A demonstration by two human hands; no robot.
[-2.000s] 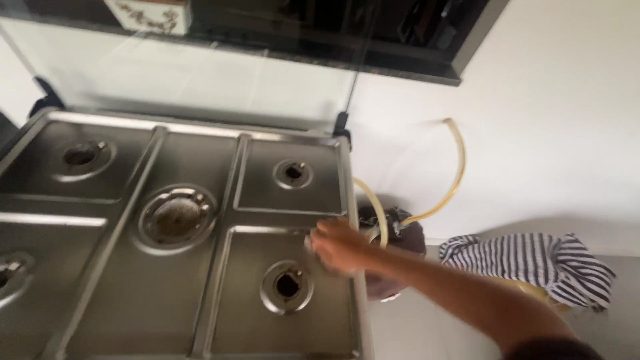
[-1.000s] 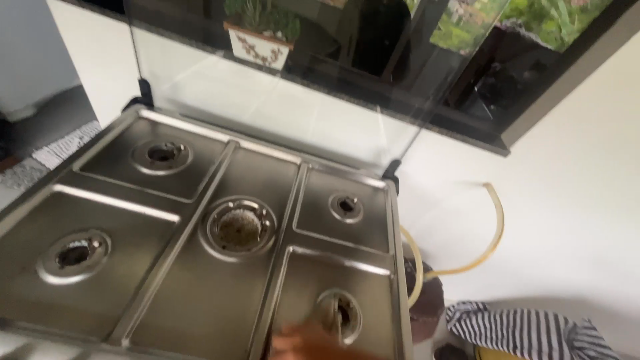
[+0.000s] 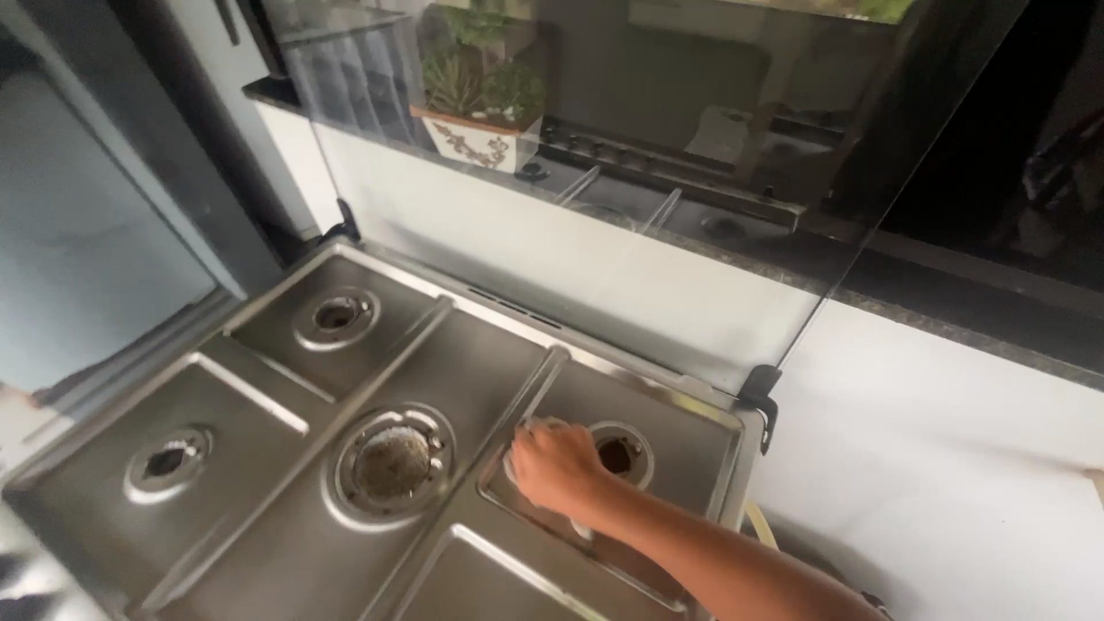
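Note:
My right hand (image 3: 556,461) is closed on a whitish cloth (image 3: 511,466), mostly hidden under the fingers. It presses the cloth on the stainless-steel cooktop (image 3: 483,362), in the back right section. Just right of the hand lies the back right burner seat (image 3: 628,457), bare of its cap. The large central burner seat (image 3: 392,466) is to the hand's left and has a rough, stained middle. Further left are the back left burner seat (image 3: 336,317) and the front left burner seat (image 3: 168,463), both uncovered. My left hand is out of view.
A raised glass lid (image 3: 552,259) stands behind the cooktop on black hinges (image 3: 761,388). Beyond it, a potted plant (image 3: 479,138) sits on a dark stone ledge (image 3: 975,332). A pale hose (image 3: 761,526) hangs at the right, beside a white wall (image 3: 931,431).
My right hand has moved from the front right section to the back right section of the cooktop. The view has shifted noticeably.

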